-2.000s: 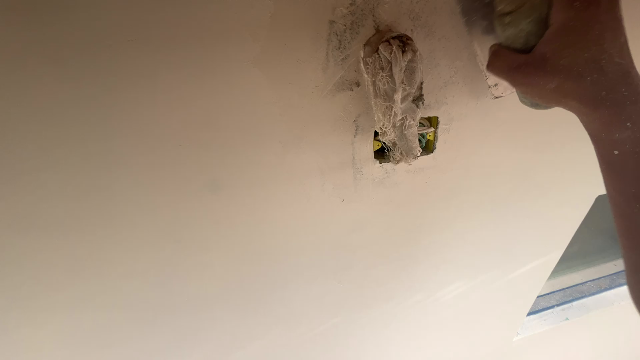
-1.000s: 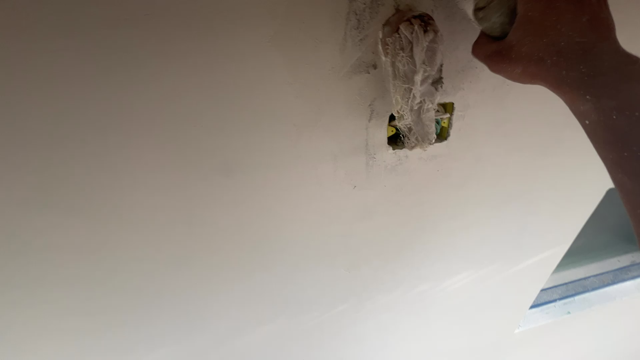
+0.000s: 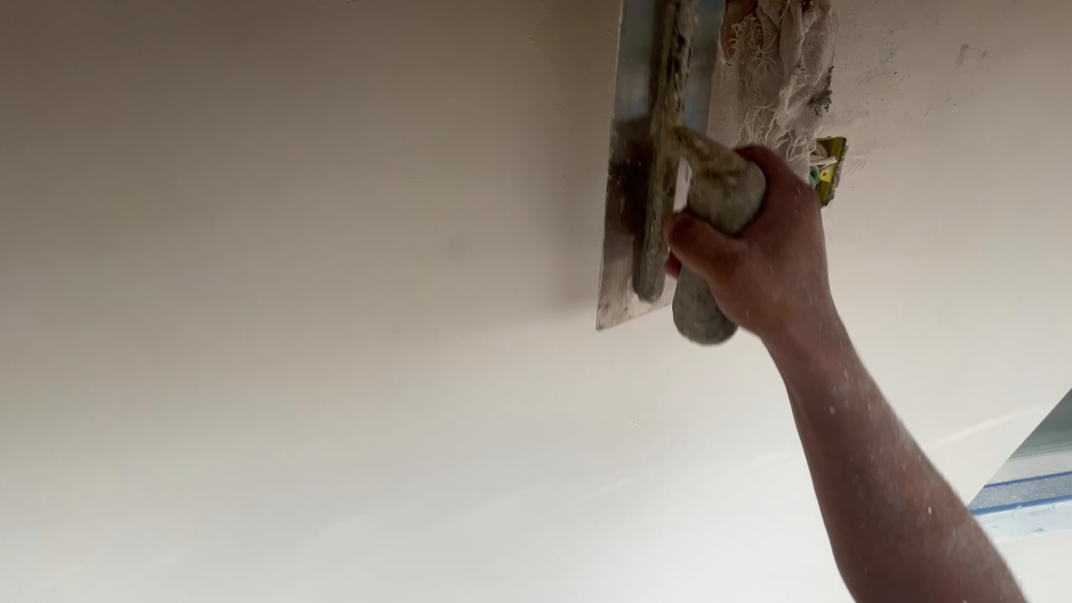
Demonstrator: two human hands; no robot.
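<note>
My right hand (image 3: 758, 243) is closed around the worn handle of a plastering trowel (image 3: 624, 251). The trowel stands nearly upright, its long steel blade close against the smooth plastered wall (image 3: 335, 276); whether the whole edge touches cannot be told. Pale splashes dot my forearm. Just right of the blade, a frayed, plaster-caked cloth (image 3: 779, 75) hangs out of the wall. Behind my knuckles a cut-out with a yellow-green electrical box (image 3: 829, 172) shows in part, the rest hidden by the hand and cloth. My left hand is out of the frame.
At the lower right edge is an angled opening or recess (image 3: 1047, 444) with a grey-green surface and a strip of blue tape (image 3: 1026, 494). Dark specks and rough smears mark the wall around the cloth. A soft shadow lies left of the trowel.
My right hand has moved left and down, from the right of the cloth to in front of the cut-out. The trowel's blade now shows on the cloth's left side.
</note>
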